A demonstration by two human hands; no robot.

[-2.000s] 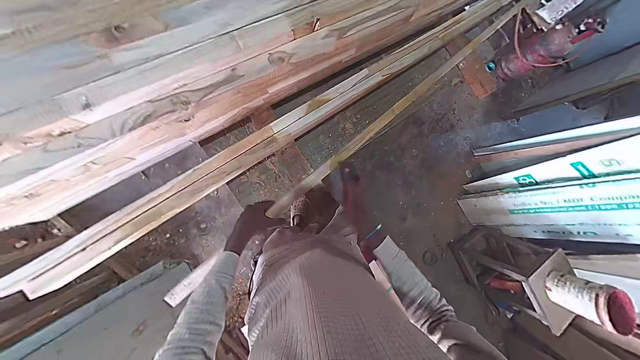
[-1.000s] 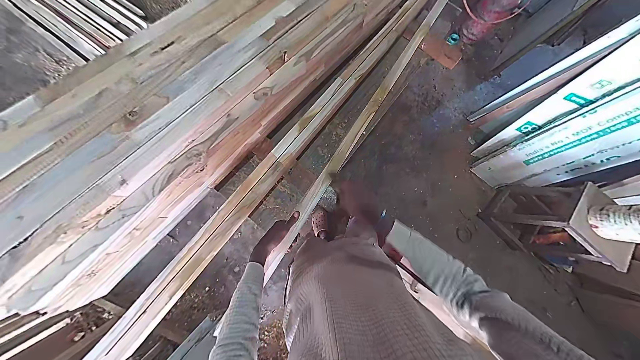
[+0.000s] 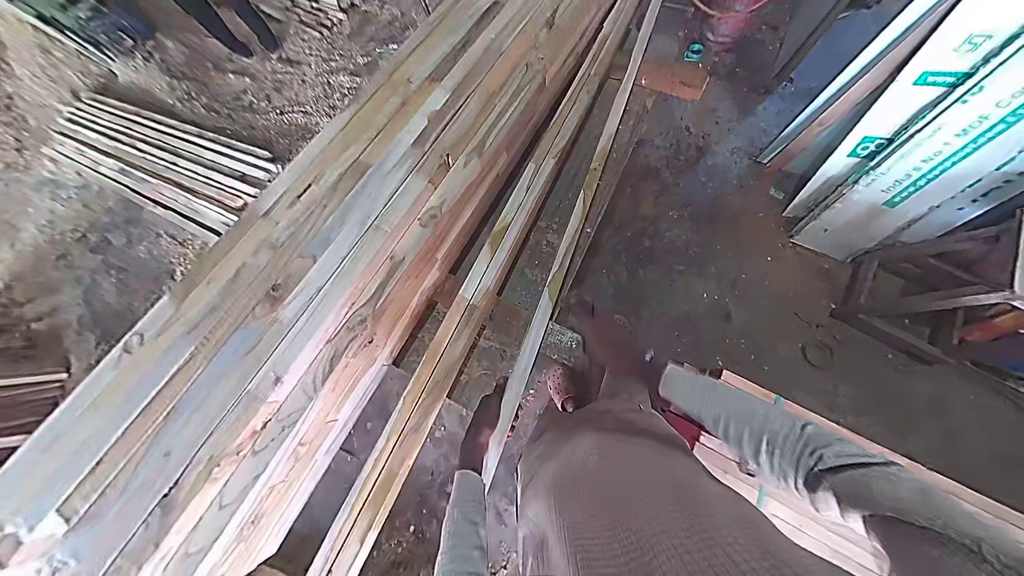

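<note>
A long narrow wooden strip runs from beside my body up toward the top of the view. Its near end lies against my left hand, whose dark fingers wrap its left side. My right hand is blurred, held out in front of my body to the right of the strip, and its fingers cannot be made out. Two longer strips lie side by side to the left of the held one. Below my hands a foot in a dotted shoe shows, beside a small grey block.
A wide stack of long planks fills the left. Thin battens lie on the ground beyond it, near a person's legs. Printed boards lean at the right above a wooden stand. More strips lie beneath my right forearm.
The view has swung left, bringing the battens and the person's legs into sight. The strip at my left hand now points more steeply away from me.
</note>
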